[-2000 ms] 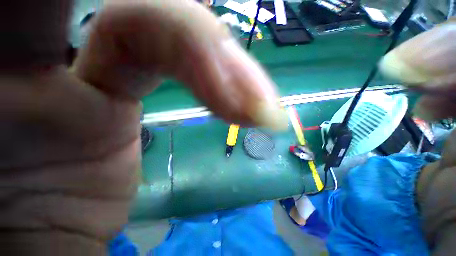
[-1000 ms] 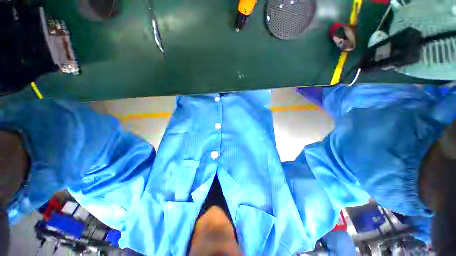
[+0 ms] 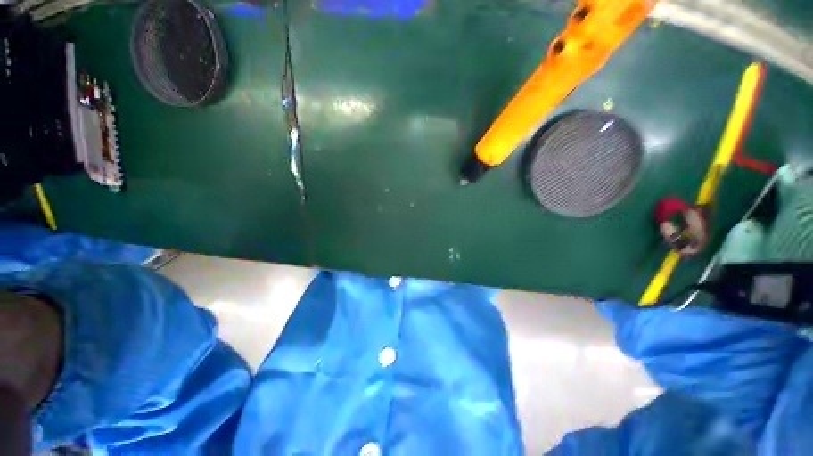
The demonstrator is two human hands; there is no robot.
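The orange electric screwdriver [image 3: 557, 76] lies or hangs slanted over the green bench, its dark tip pointing down-left. Its upper end is cut off by the top edge. A round dark-grey mesh dish [image 3: 586, 164] is just right of its tip. Another round dish [image 3: 181, 52] is at upper left. Thin silver tweezers [image 3: 292, 125] lie between them on the mat. Of my left hand, only the blurred dark wrist area [image 3: 28, 356] shows at the left edge, below the bench; the fingers are out of view. My right hand is out of the picture.
A black stack [image 3: 36, 116] with a silver-brown strip [image 3: 100, 134] stands at the left. Yellow tape [image 3: 733, 120] and a red-black coil [image 3: 682, 224] are at right, beside a black box on a cord [image 3: 768, 290] and part of the pale green fan [image 3: 800, 214].
Both hands, large before the camera two seconds ago, have left the bench area. The view has shifted, and the screwdriver now shows larger and more slanted. The right wrist has left the picture.
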